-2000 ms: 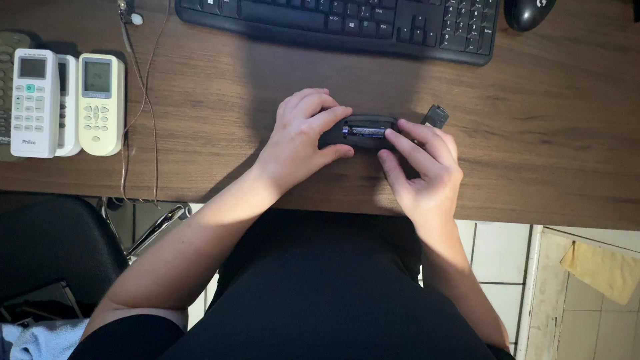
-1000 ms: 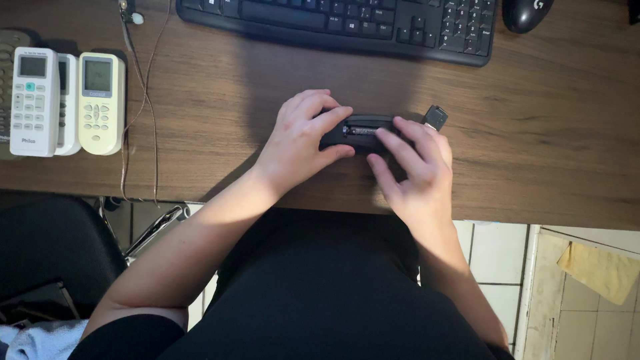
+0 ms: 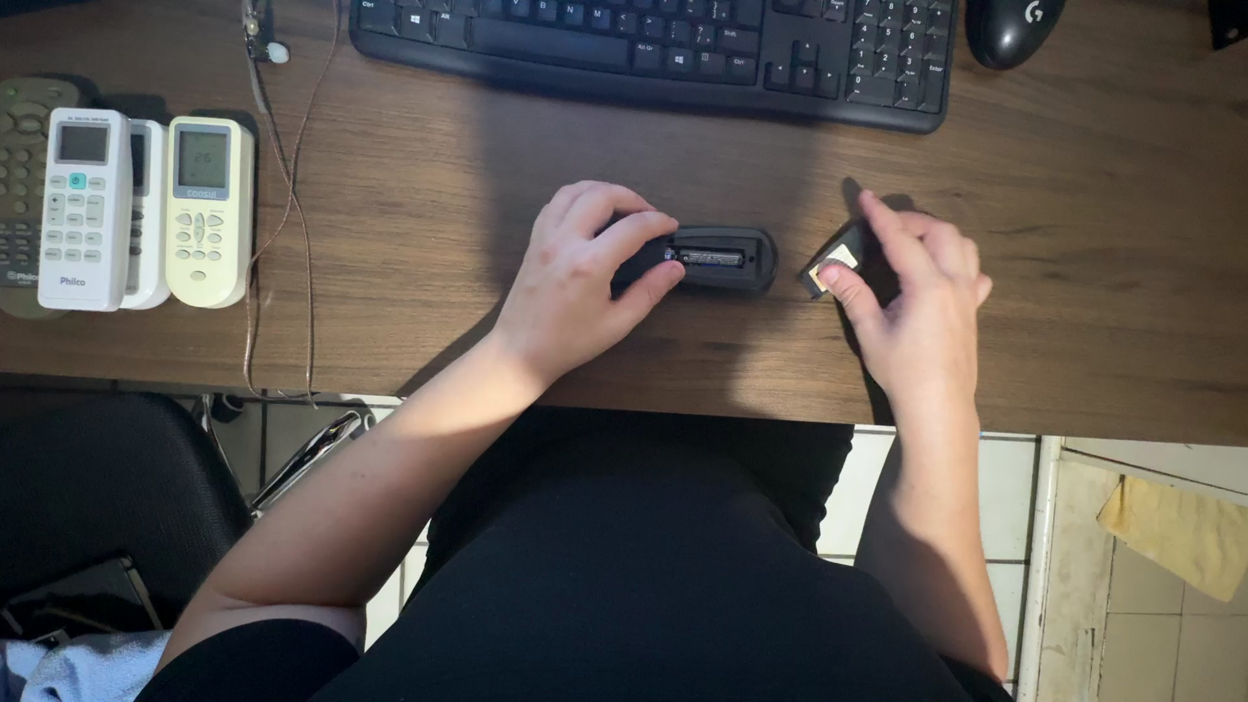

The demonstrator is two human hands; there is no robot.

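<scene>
A black remote control [image 3: 726, 273] lies back side up on the desk, its battery compartment uncovered. Inside that compartment sits a battery [image 3: 712, 257]. My left hand [image 3: 585, 278] grips the remote's left end between thumb and fingers and hides that end. To the right, my right hand [image 3: 921, 292] holds a small black cover [image 3: 836, 263] with a pale label on it, thumb on the near face and fingers at the far edge. The cover is tilted and apart from the remote.
A black keyboard [image 3: 624, 60] and a black mouse [image 3: 1014, 29] are at the back. Several remotes, among them a white one [image 3: 84, 219] and a cream one [image 3: 207, 283], lie at left beside an earphone cable [image 3: 292, 185]. A black chair [image 3: 117, 478] stands lower left.
My right hand has moved right, off the remote, and taken hold of the small black piece that lay beside it. My left hand stays on the remote.
</scene>
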